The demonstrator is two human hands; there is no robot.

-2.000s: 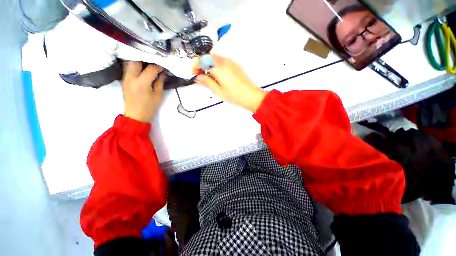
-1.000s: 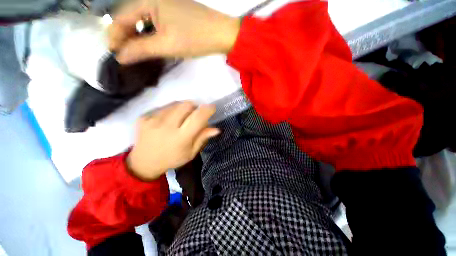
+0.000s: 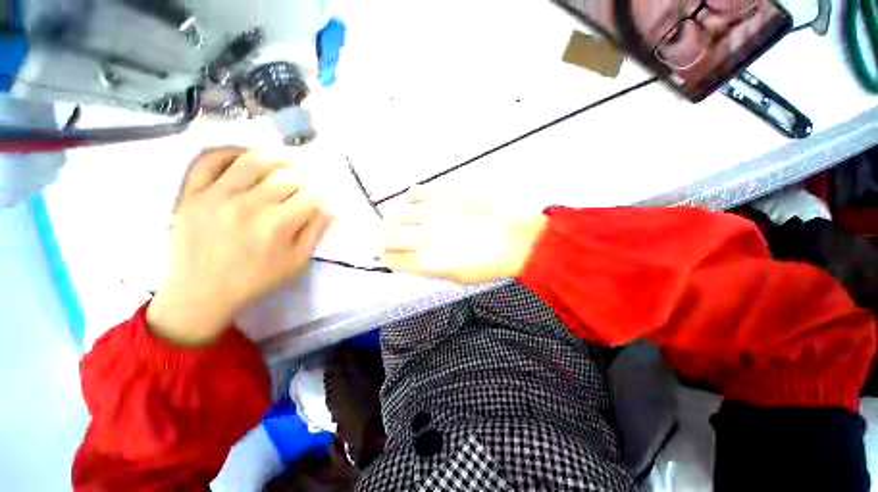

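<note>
My left hand (image 3: 236, 231) is over the white table just below the machine head, fingers bent and knuckles up. What lies under its fingers is hidden. My right hand (image 3: 457, 240) lies low and flat near the table's front edge, fingers towards the left hand; it is washed out by glare. A pale piece, seemingly cloth, with a thin dark edge (image 3: 351, 265) shows between the hands; its outline is hard to tell from the white table. The sewing machine head (image 3: 106, 67) is at the upper left, with a pale knob (image 3: 296, 126). The needle is not clearly visible.
A blue tab (image 3: 329, 50) stands beside the head. A cardboard scrap (image 3: 592, 53), a smartphone (image 3: 708, 43) showing a face and a slim black tool (image 3: 767, 101) are at the upper right. Green loops (image 3: 862, 43) are at the right rim. A tape rule (image 3: 404, 306) runs along the front edge.
The view has shifted back towards the machine and phone. My left hand has moved up onto the table, my right hand down and right, away from the head. The dark fabric is no longer clearly visible.
</note>
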